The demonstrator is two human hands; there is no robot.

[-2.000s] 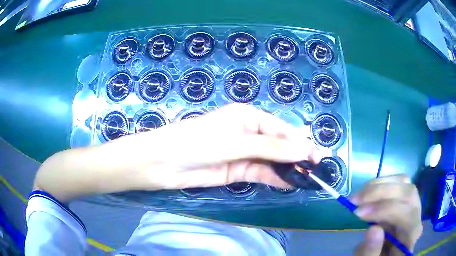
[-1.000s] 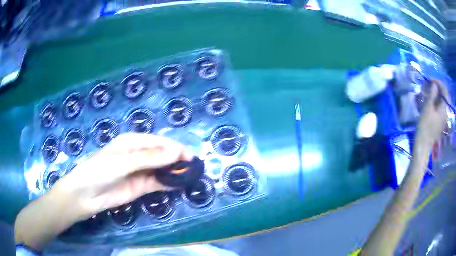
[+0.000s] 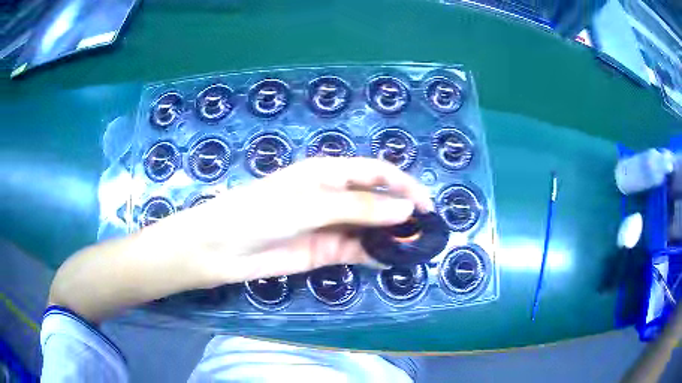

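A large clear plastic tray (image 3: 484, 247) lies on the green mat with round black parts in its pockets, their ribbed rings and shiny centres facing up. My left hand (image 3: 351, 213) reaches across the tray and holds one round black part (image 3: 419, 241) by its edge above the lower right pockets. A coppery glint shows in its centre. The hand and forearm hide several pockets. My right hand is out of the picture; only a blurred part of the right forearm shows at the bottom right edge.
A thin blue brush (image 3: 547, 247) lies on the green mat (image 3: 516, 164) right of the tray. Farther right are a whitish bottle (image 3: 643, 171), a small white round item (image 3: 630, 230) and a blue bin (image 3: 655, 299). A glossy grey panel (image 3: 82, 34) is at the upper left.
My right hand, which held a blue brush at the part, has moved right and out of the picture. My left hand still holds the part. The view swung right and back.
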